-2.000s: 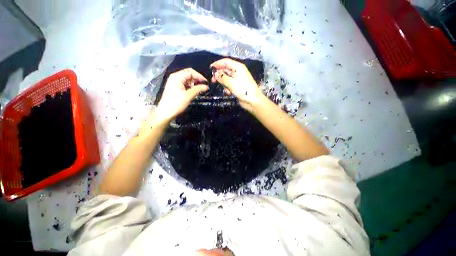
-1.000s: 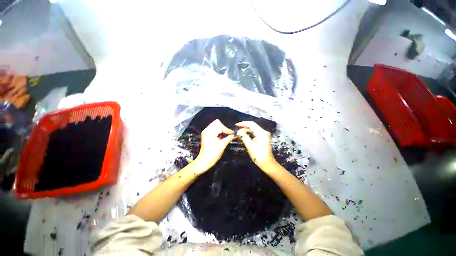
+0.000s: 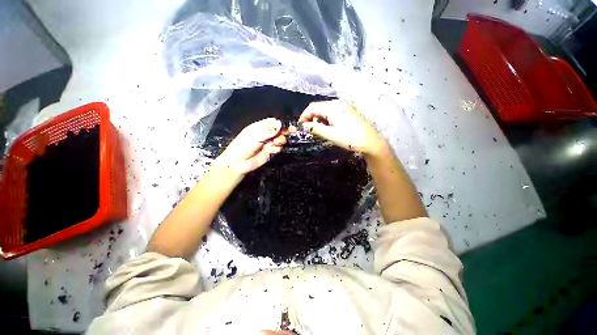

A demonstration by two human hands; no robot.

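A large dark heap of small black parts fills the open clear plastic bag in front of me. My left hand is over the far half of the heap, fingers curled, with a tiny black part at the fingertips. My right hand is close beside it, palm down, thumb and fingers pinched around a dark bit. The fingertips of both hands face each other with a small gap. The bits are too small and blurred to tell their shape. A glossy bag edge crosses the heap just below the hands.
A red perforated basket with a level black fill stands at the left. More red baskets are on the dark bench at the right. A second dark mass lies under plastic at the far side. Black scraps litter the white table and my sleeves.
The view tilted up and came back down. Both hands stay over the heap; the right hand is now flatter and more palm down, and the left hand's fingers are more spread.
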